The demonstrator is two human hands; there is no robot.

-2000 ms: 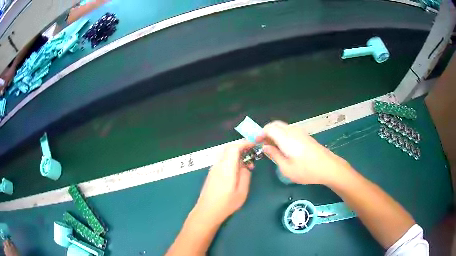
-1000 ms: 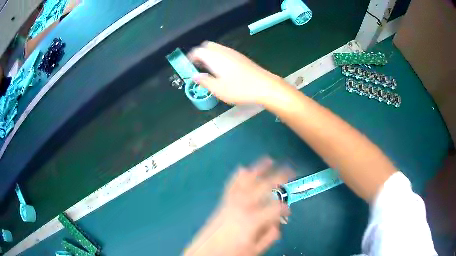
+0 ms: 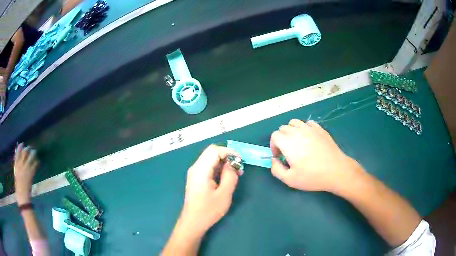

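Note:
A turquoise fan handle shell (image 3: 252,153) lies between my two hands over the green bench. My left hand (image 3: 212,182) pinches a small circuit board (image 3: 234,162) at the handle's left end. My right hand (image 3: 310,160) is closed around the right part of the fan, with its fingertips on the handle; the head is hidden by the hand. Another fan body (image 3: 189,96) lies on the dark belt with its handle pointing away and a small board beside the handle.
Another fan body (image 3: 307,31) lies farther back on the belt. PCB strips (image 3: 398,113) lie at right by the frame post, with green strips (image 3: 82,194) and turquoise fan parts (image 3: 76,242) at left. Another person's hand (image 3: 25,167) reaches over the belt edge rail (image 3: 150,147).
My right hand has left the fan body on the belt and now holds the fan from the bench. My left hand has a board at its handle. Another person's hand has appeared at left.

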